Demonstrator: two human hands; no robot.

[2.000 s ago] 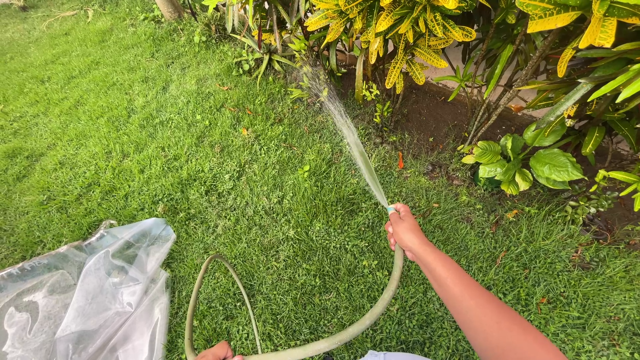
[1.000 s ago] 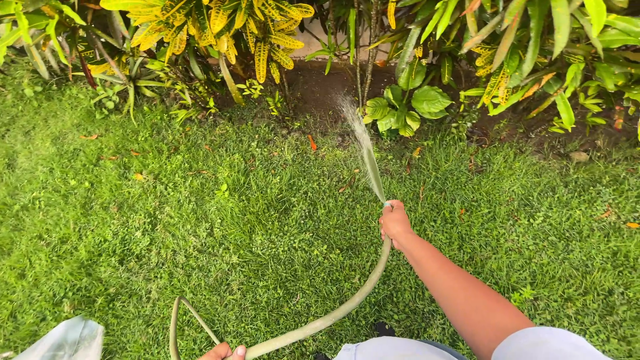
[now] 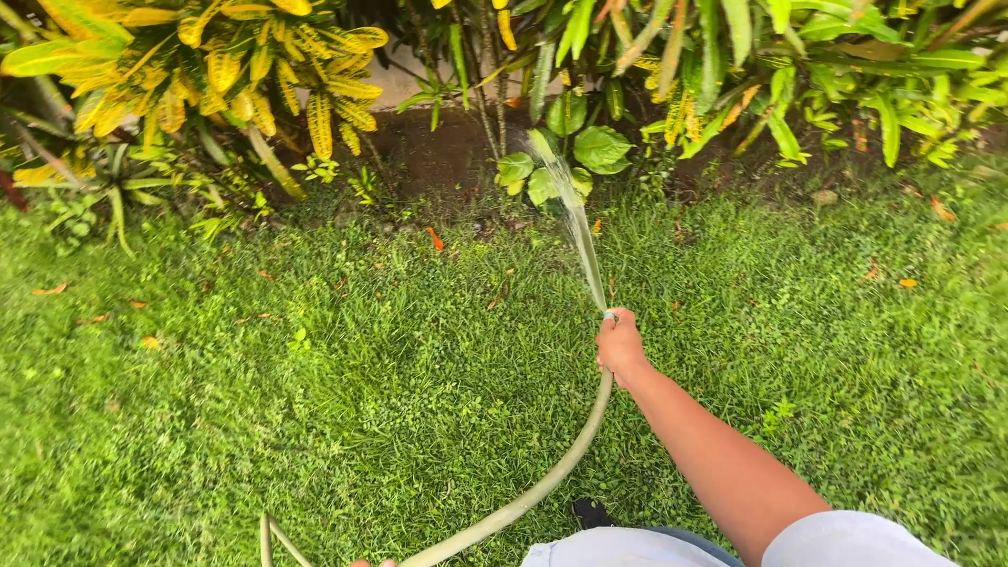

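Note:
My right hand grips a pale green garden hose close to its outlet, with the thumb at the opening. A spray of water leaves the hose and reaches a low plant with broad green leaves at the edge of the bed. At the bottom edge my left hand shows only as fingertips against the hose; most of it is out of view. The hose curves down from the right hand to the left, and a bent loop of it stands at the lower left.
Grass with scattered fallen leaves lies below a bed of bare soil. A yellow-leaved croton grows at the upper left, long-leaved green plants at the upper right. A dark shoe shows near my shirt.
The view has swung right. The water, earlier falling by the yellow-leaved shrub, now lands on the broad-leaved plant. The clear plastic sheet at the left has left view.

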